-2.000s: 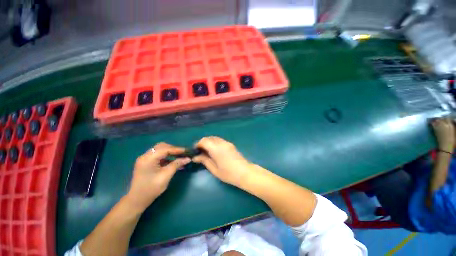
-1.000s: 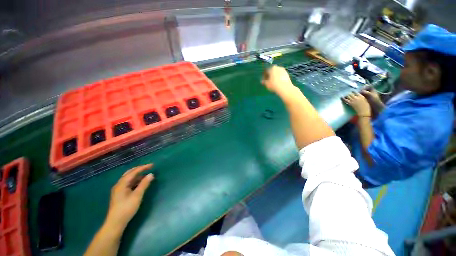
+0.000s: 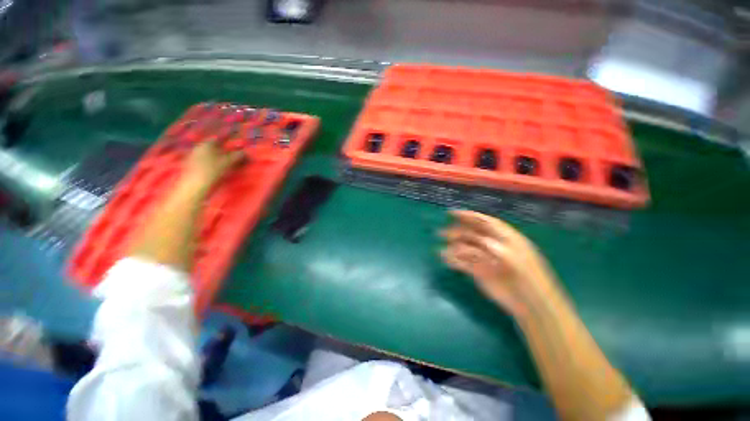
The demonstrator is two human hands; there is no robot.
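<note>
The orange-red left tray [image 3: 152, 193] lies on the green bench, with small black units [image 3: 289, 128] in its far pockets. My left hand [image 3: 215, 160] is over this tray at the filled pockets, its fingers blurred; whether it holds a unit cannot be told. My right hand [image 3: 485, 251] is above the bench in front of the right tray, fingers bent; any small thing in its fingertips cannot be made out. The orange-red right tray [image 3: 502, 105] has black units [image 3: 487, 159] along its near row.
Clear ridged trays [image 3: 460, 198] lie under the right tray. A black smartphone [image 3: 306, 205] lies between the two orange-red trays. More greyish clear trays [image 3: 90, 185] are at the far left. The bench's near edge [image 3: 395, 352] runs before my lap.
The view has turned left. My left hand has moved onto the left tray; my right hand has come back from the bench's right side. The right tray's near row has gained a unit at its right end.
</note>
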